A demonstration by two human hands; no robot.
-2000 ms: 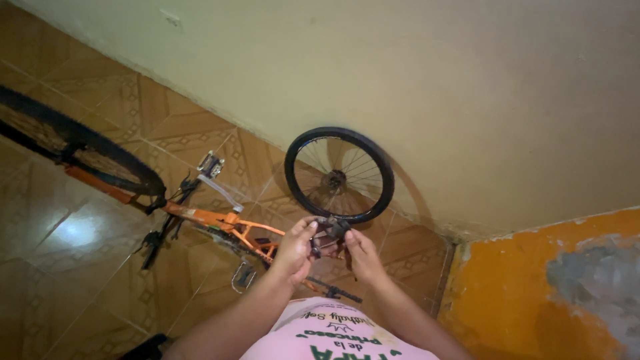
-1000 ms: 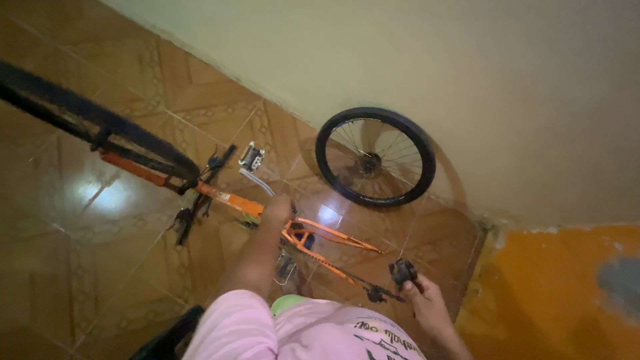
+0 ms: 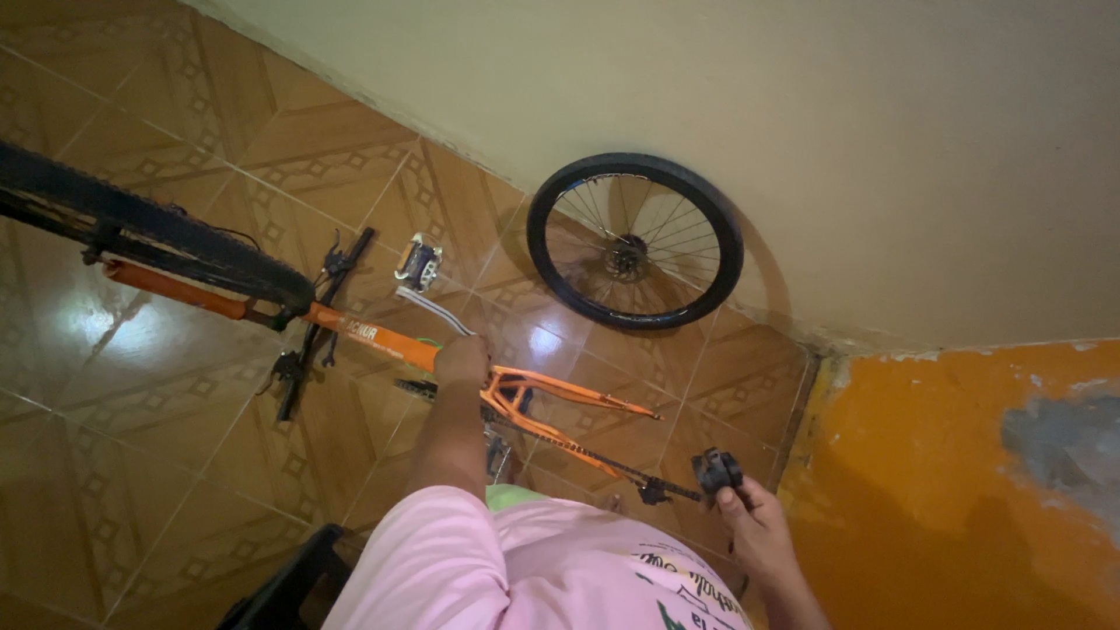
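Note:
An orange bicycle frame [image 3: 376,338] stands upside down on its handlebar [image 3: 306,359], its front wheel [image 3: 149,214] at the upper left. My left hand [image 3: 462,360] grips the frame near the crank, where the orange tubes meet. My right hand [image 3: 754,516] holds a small black bicycle part [image 3: 716,471] between thumb and fingers, beyond the open rear ends of the frame; its exact kind is hard to tell. The chain [image 3: 595,457] runs along the rear tubes to a rear derailleur [image 3: 654,492]. A pedal [image 3: 420,264] sits on its silver crank arm [image 3: 437,313].
A detached bicycle wheel [image 3: 724,262] with a sprocket cluster leans against the pale wall [image 3: 875,157]. To the right rises an orange wall [image 3: 927,437] with peeling paint. A black object [image 3: 293,582], perhaps a chair, is at the lower left on the tiled floor [image 3: 175,490].
Both hands were together on a dark part near the wheel. They have since parted: my left hand went to the frame, while my right hand moved right with the black part.

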